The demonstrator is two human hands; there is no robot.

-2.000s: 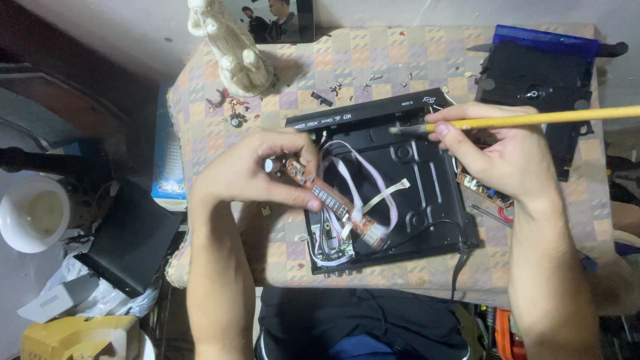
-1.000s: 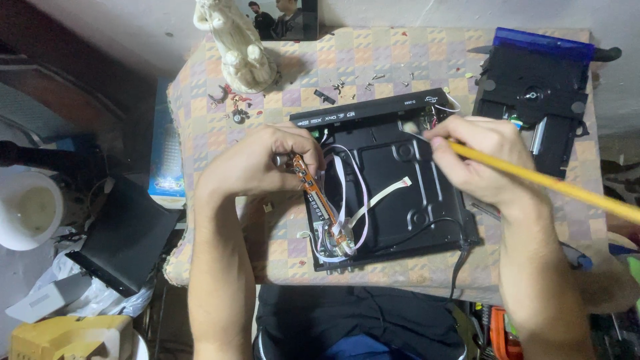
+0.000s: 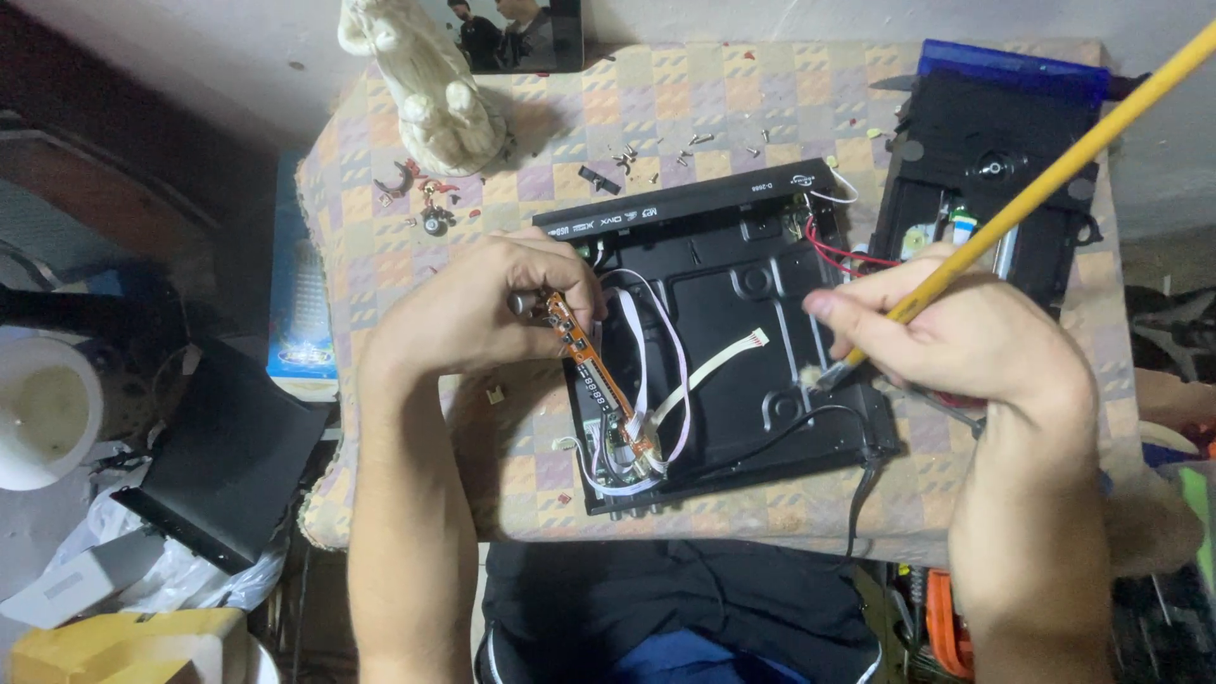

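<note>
An opened black DVD player chassis lies on a patterned cloth, its front panel on the far side. My left hand grips one end of a narrow orange circuit board and holds it tilted over the chassis's left side. White ribbon cables run from the board's lower end, and one loose pale cable ends in a connector. My right hand holds a paintbrush with a long yellow handle; its bristles are over the chassis's right side. Red wires pass close to that hand.
A black disc drive mechanism with a blue front lies at the right. Screws and small parts are scattered behind the chassis. A white figurine and a framed picture stand at the back. A black cover is at the left.
The brush tip has moved from the chassis's far right corner toward me, down its right side. Since the earliest frame, the circuit board has been tilted more steeply in my left hand.
</note>
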